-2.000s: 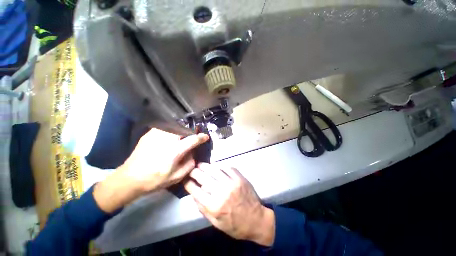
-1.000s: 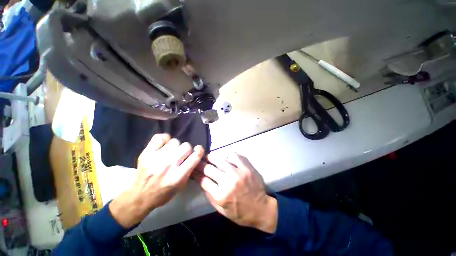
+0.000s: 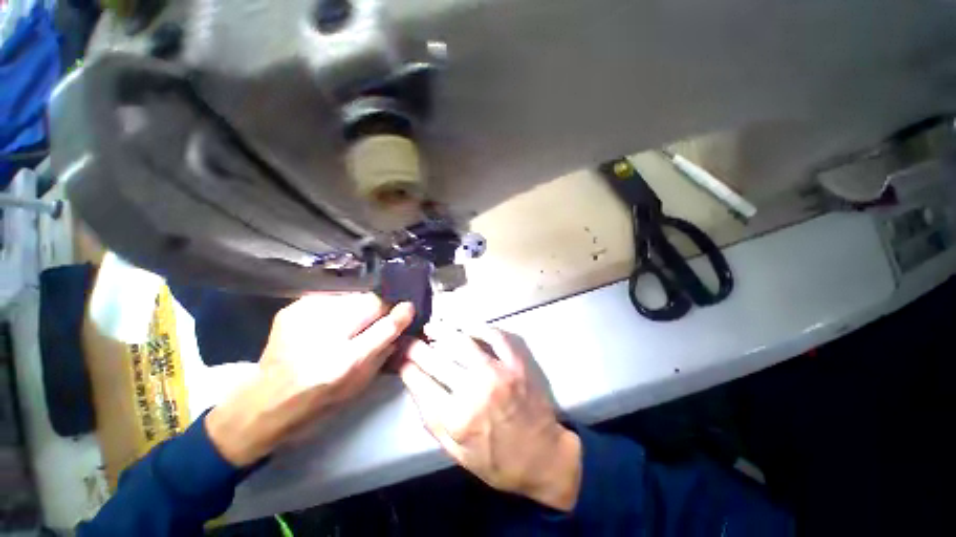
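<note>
A dark fabric workpiece (image 3: pixel 407 288) lies at the presser foot (image 3: pixel 432 243) of the off-white sewing machine (image 3: pixel 566 84). Its near edge is between my fingertips, and more dark cloth shows left of my left hand under the machine head. My left hand (image 3: pixel 320 351) holds the fabric from the left, thumb and index finger close to the foot. My right hand (image 3: pixel 487 404) holds the near end of the fabric with its fingertips, close to my left fingers. The needle tip cannot be made out.
Black-handled shears (image 3: pixel 676 257) and a white pen-like tool (image 3: pixel 713 184) lie right of the needle. A ribbed tension knob (image 3: pixel 385 168) sits on the head. Cardboard with yellow tape (image 3: pixel 157 383) and a flat black stack (image 3: pixel 67 346) are at left. A small dark-red item (image 3: pixel 886 196) lies far right.
The wide cloth left of the foot is now mostly covered by my left hand, which moved slightly left. A narrow dark part now shows at the foot. The camera view has shifted.
</note>
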